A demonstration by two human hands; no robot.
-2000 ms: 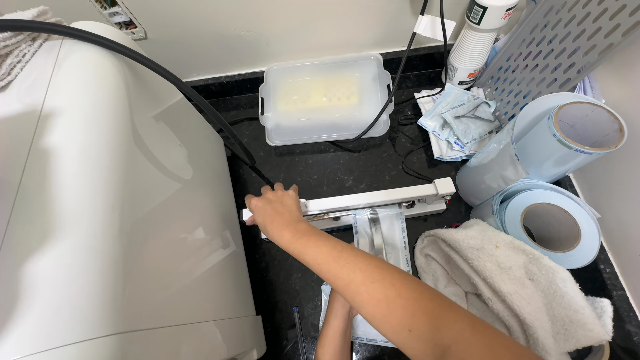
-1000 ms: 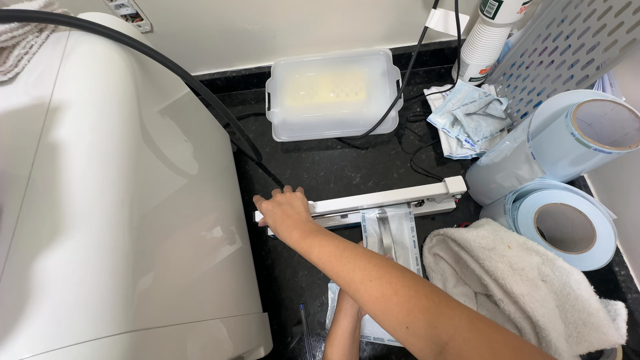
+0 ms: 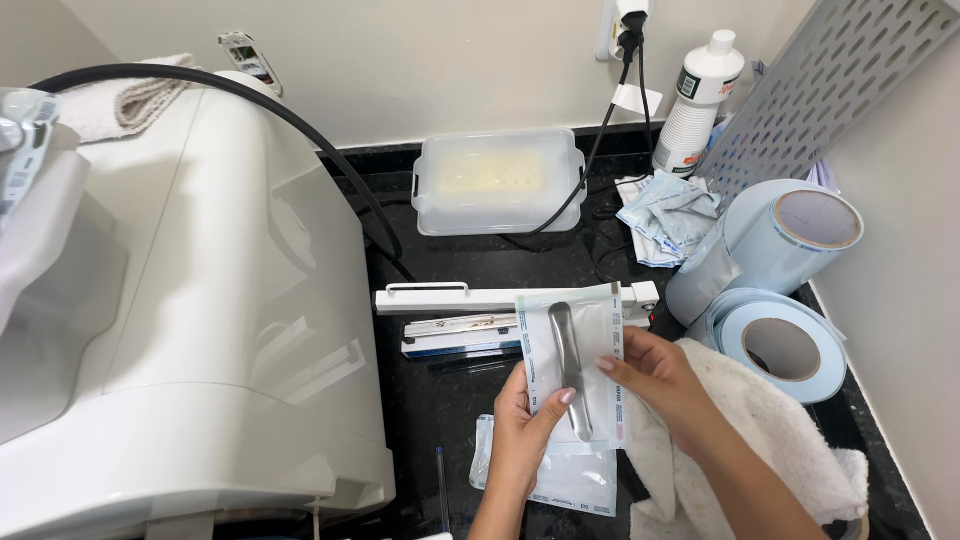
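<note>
A clear-fronted sterilization pouch (image 3: 604, 330) with a flat metal instrument (image 3: 566, 341) inside is held up in front of the white bar heat sealer (image 3: 427, 301). My left hand (image 3: 521, 431) grips its lower left side, thumb over the instrument. At the pouch's right edge, my right hand (image 3: 660, 379) pinches it between thumb and fingers. The sealer's handled arm is raised from its lower bar (image 3: 450, 335), and its right end lies partly behind the pouch. Another pouch (image 3: 577, 480) lies on the black counter below my hands.
A large white machine (image 3: 247, 322) fills the left. A lidded plastic box (image 3: 499, 180) sits by the wall, with power cables beside it. To the right are pouch rolls (image 3: 780, 349), a white towel (image 3: 750, 442), crumpled pouches (image 3: 667, 214) and a white bottle (image 3: 690, 105). A pen (image 3: 442, 487) lies near the front.
My left hand, or whichever hand pressed the sealer's left end, has let go; the sealer arm has risen. The pouch with the instrument has come off the sealer into both hands. The view has shifted.
</note>
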